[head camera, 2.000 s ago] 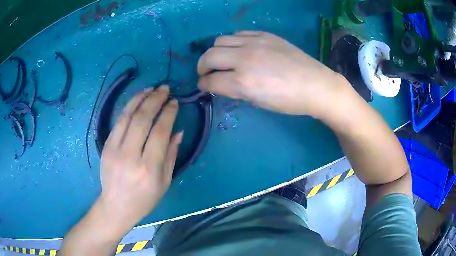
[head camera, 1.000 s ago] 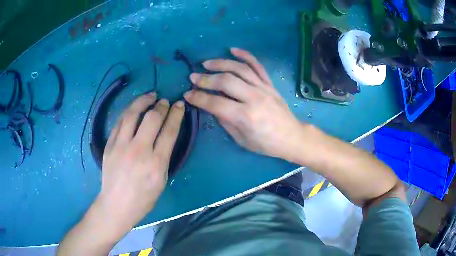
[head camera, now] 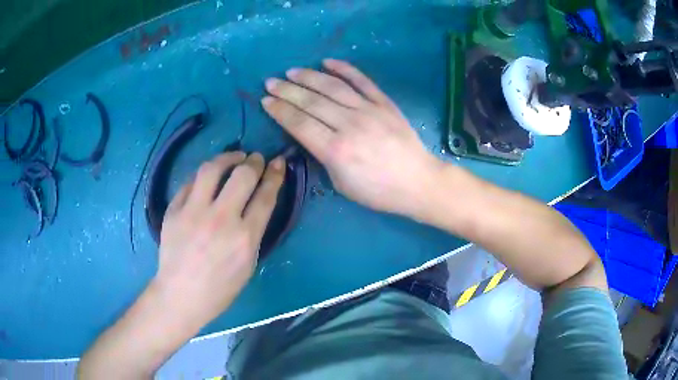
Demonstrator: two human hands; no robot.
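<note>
A large black C-shaped headband [head camera: 168, 165] lies on the blue-green bench in front of me, its opening away from me. My left hand [head camera: 223, 215] lies over its middle, fingertips near its right end, holding it down. My right hand [head camera: 346, 133] lies palm down at the right end of the headband, fingers extended and covering part of that end. What is under its palm is hidden. A hair-thin wire [head camera: 140, 185] curves around the left side of the headband. Another thin wire [head camera: 243, 104] runs up from near my left fingertips.
Loose black yokes [head camera: 33, 167] lie at the left of the bench. A green press [head camera: 455, 111] with a white round pad [head camera: 531, 96] stands at the right. A blue parts bin [head camera: 618, 152] is beside it. Blue crates [head camera: 624, 249] are beyond the bench edge.
My right hand has come down from a pinch above the headband end to lying flat beside it with fingers straightened. The dark piece seen near its fingertips is now hidden. My left hand stays on the headband.
</note>
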